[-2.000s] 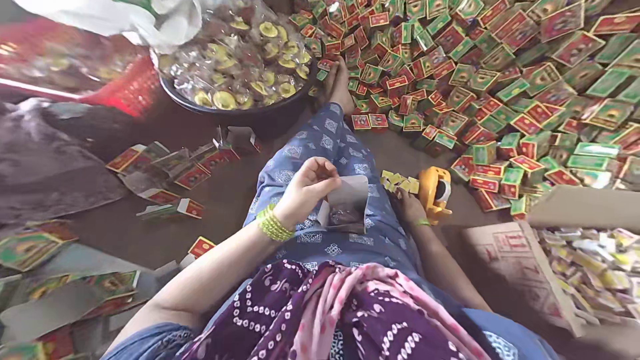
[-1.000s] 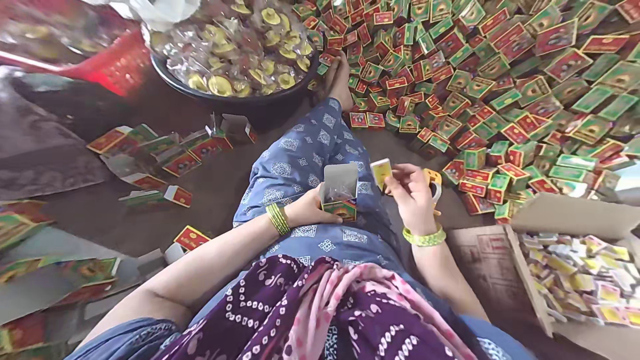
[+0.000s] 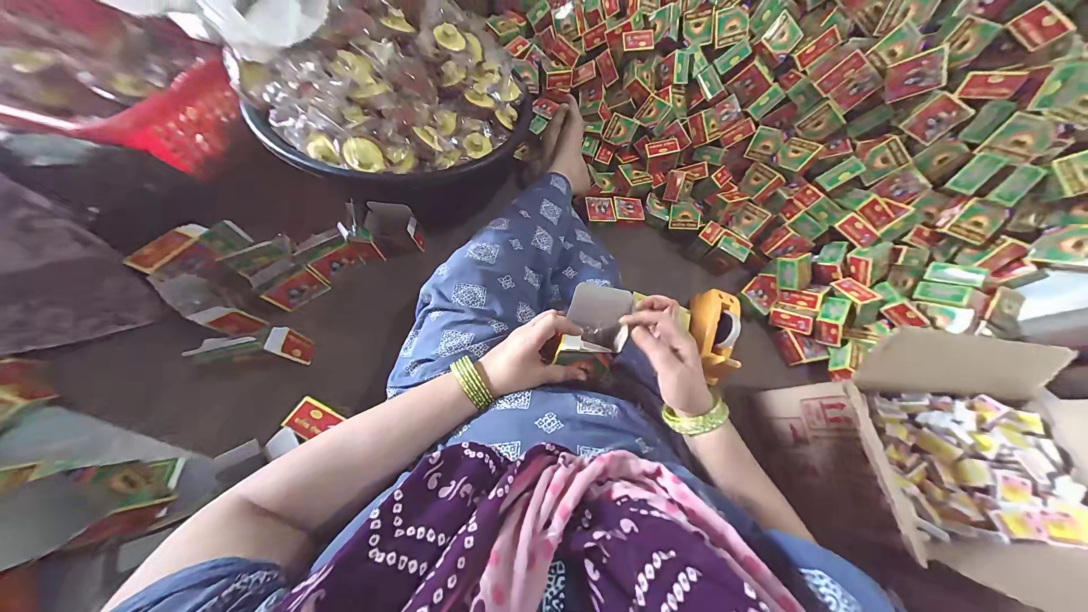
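Observation:
My left hand (image 3: pixel 531 350) grips a small printed cardboard box (image 3: pixel 595 327) over my lap, its grey flap standing up. Clear plastic film shows at the box's mouth. The fingers of my right hand (image 3: pixel 667 344) are bent at the right side of the flap; whether they hold anything is hidden. Just right of that hand stands an orange tape dispenser (image 3: pixel 716 331) with a roll in it. Small yellow pieces (image 3: pixel 678 313) show partly behind the right fingers.
A dark tub (image 3: pixel 391 174) of plastic-wrapped items with yellow round parts stands ahead, beside a red basket (image 3: pixel 183 110). Many red and green boxes (image 3: pixel 799 153) cover the floor at right. Unfilled cartons (image 3: pixel 297 285) lie at left. A cardboard carton (image 3: pixel 884 476) holds small yellow-white pieces.
My right hand came up from beside the tape dispenser with a small yellow piece, then moved left to the box. My left hand, raised above my lap at first, now holds the box.

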